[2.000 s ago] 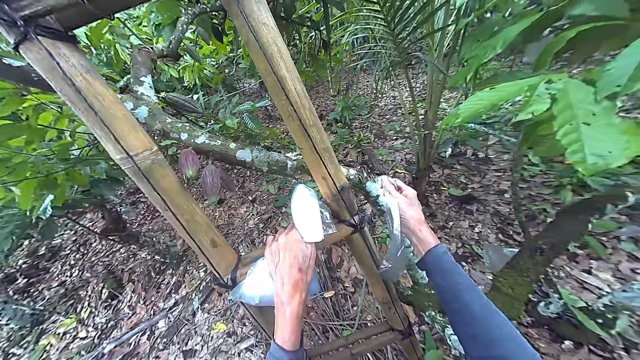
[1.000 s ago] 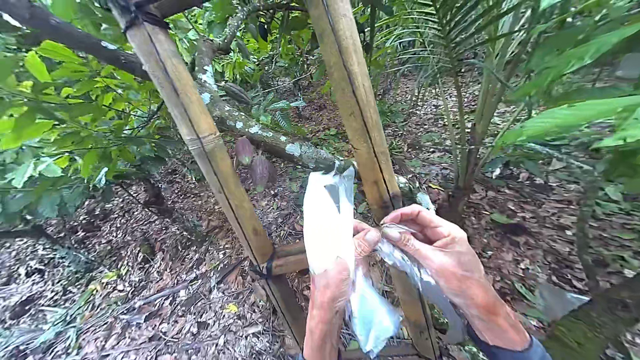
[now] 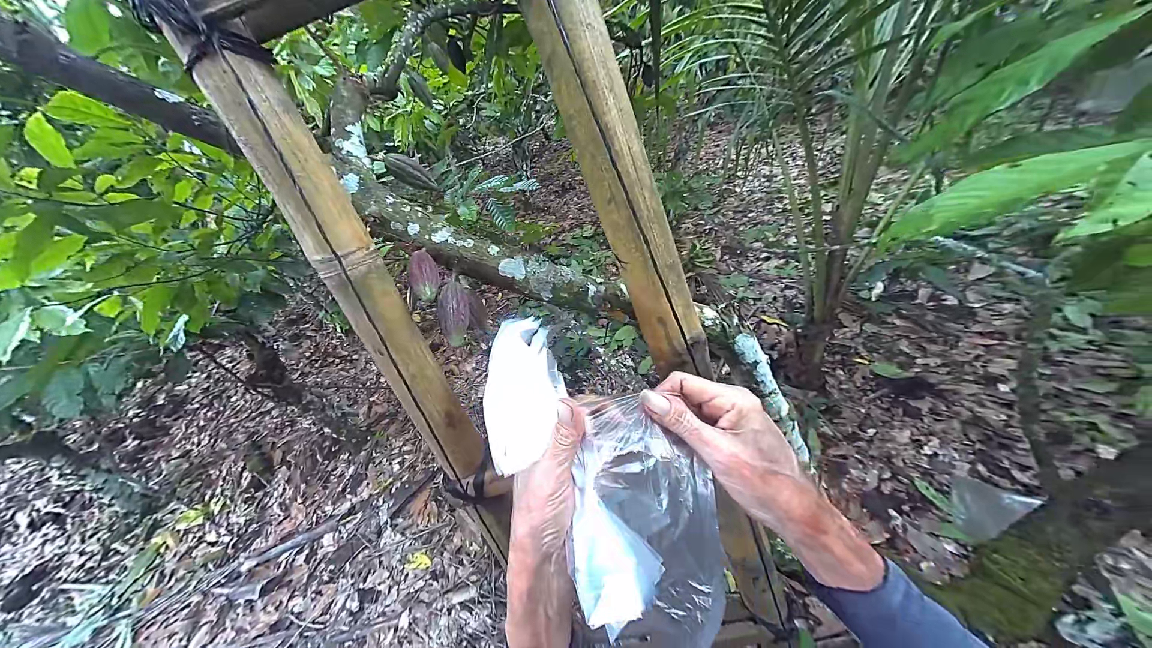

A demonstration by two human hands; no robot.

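A clear plastic bag (image 3: 666, 504) is stretched between my two hands, its upper edge pulled wide. My right hand (image 3: 729, 432) pinches one side of that edge between thumb and fingers, in front of the right bamboo pole. My left hand (image 3: 544, 513) grips the other side, along with a folded white bundle (image 3: 522, 396), perhaps plastic or paper, that stands up above the thumb. More of the whitish material (image 3: 612, 567) hangs below the left hand, against the clear bag. The left hand's fingers are mostly hidden.
A ladder-like bamboo frame has a left pole (image 3: 351, 279) and a right pole (image 3: 630, 180), bound with dark cord. Behind it, a lichen-covered branch (image 3: 468, 252) bears reddish cacao pods (image 3: 459, 310). Broad leaves (image 3: 1017, 189) reach in from the right. Another clear plastic piece (image 3: 990, 508) lies lower right.
The hands were apart two seconds ago, the right one holding crumpled clear plastic; they came together, and the clear bag is now spread open between them. The white bundle has stayed in the left hand.
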